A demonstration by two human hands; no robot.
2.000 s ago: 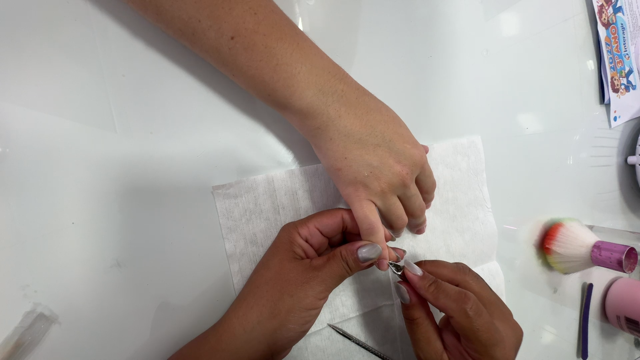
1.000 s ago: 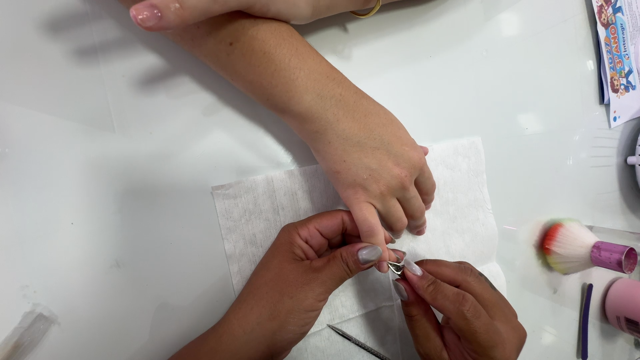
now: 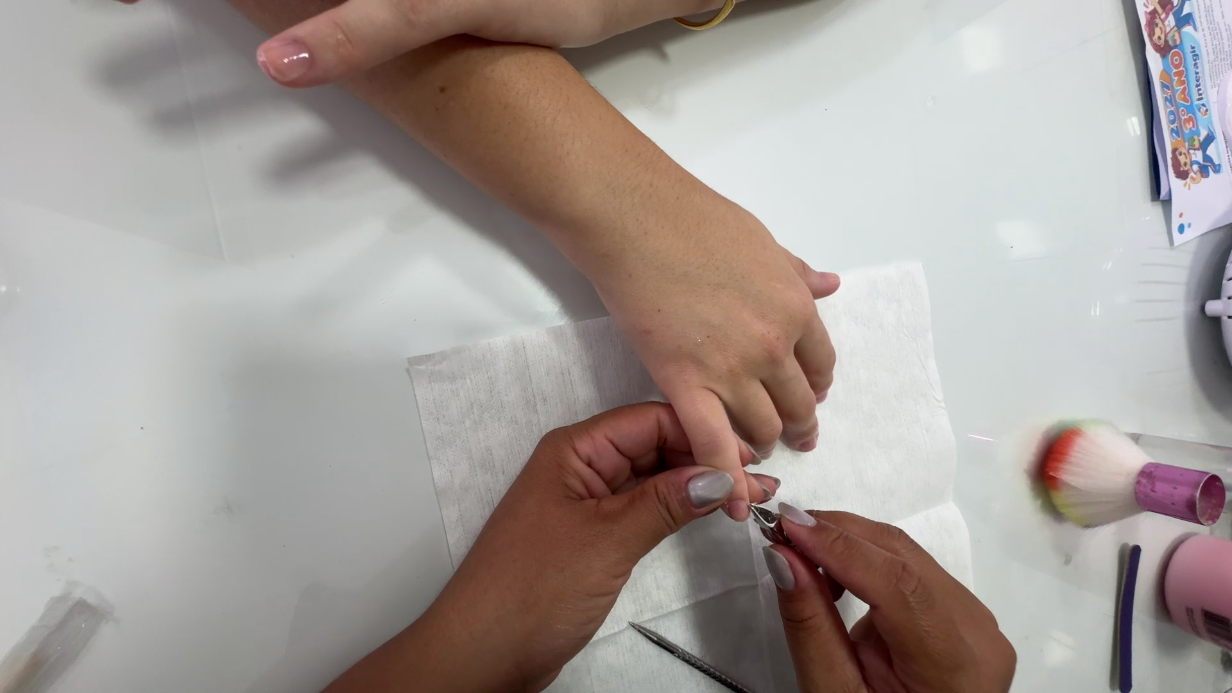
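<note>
My left hand (image 3: pixel 597 520) grips the little finger of another person's hand (image 3: pixel 722 318) between thumb and fingers, near its tip. In my right hand (image 3: pixel 876 606) is a small metal cuticle nipper (image 3: pixel 767 520), its jaws at the nail of that finger; its handles are hidden by my fingers. The other person's hand lies palm down over a white disposable cloth (image 3: pixel 539 385), fingers curled. A pointed metal tool (image 3: pixel 683 656) rests on the cloth below my left hand, partly out of view.
A soft brush with a purple handle (image 3: pixel 1179 493), a dark purple nail file (image 3: pixel 1128 616) and a pink bottle (image 3: pixel 1203 587) are at the right. Printed paper (image 3: pixel 1189 125) lies top right. The person's other hand (image 3: pixel 433 34) crosses their forearm on the white table (image 3: pixel 241 462).
The other person's second hand has come in at the top and now lies across their forearm. My hands stay at the little finger, with only slight movement of my right fingers.
</note>
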